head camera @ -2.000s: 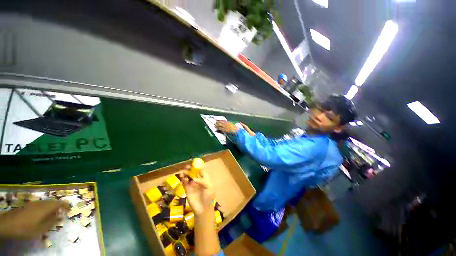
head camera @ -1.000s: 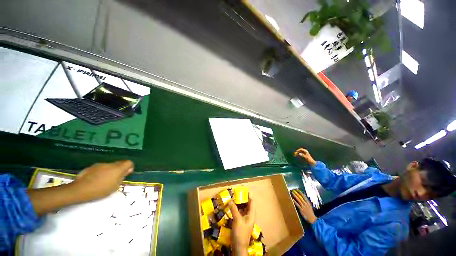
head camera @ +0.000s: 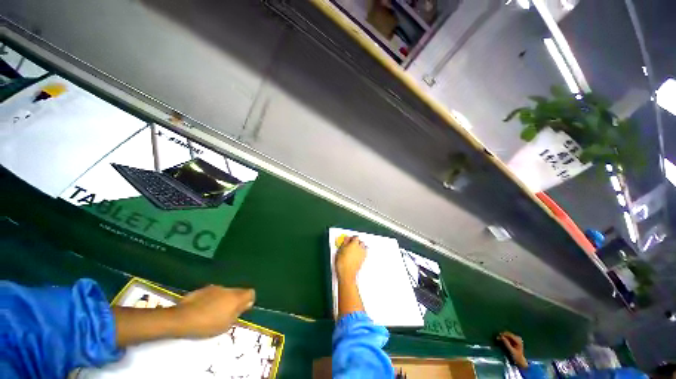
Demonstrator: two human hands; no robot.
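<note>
My right hand (head camera: 350, 259) reaches over the near end of a white panel (head camera: 385, 285), with its fingers on a yellow accessory (head camera: 340, 240) at the panel's upper left corner. The hand hides most of that piece. My left hand (head camera: 215, 311) is above the white parts tray with a yellow rim (head camera: 279, 359), back of the hand up and fingers together. Whether it holds a small part cannot be told. Small brown and dark parts (head camera: 248, 348) are scattered in the tray. Another yellow-and-black accessory (head camera: 50, 92) lies on the white panel (head camera: 44, 141) at the far left.
Printed tablet PC boxes (head camera: 174, 189) lie on the green bench (head camera: 285, 244), with a second print (head camera: 430, 289) beside the right panel. The brown carton (head camera: 437, 368) is cut off at the bottom. Another person's hand (head camera: 511, 344) is at the right. A shelf edge runs overhead.
My right hand has left the carton and moved up onto the white panel with a yellow piece. My left hand remains over the tray. The view has shifted, and the carton is now mostly out of frame.
</note>
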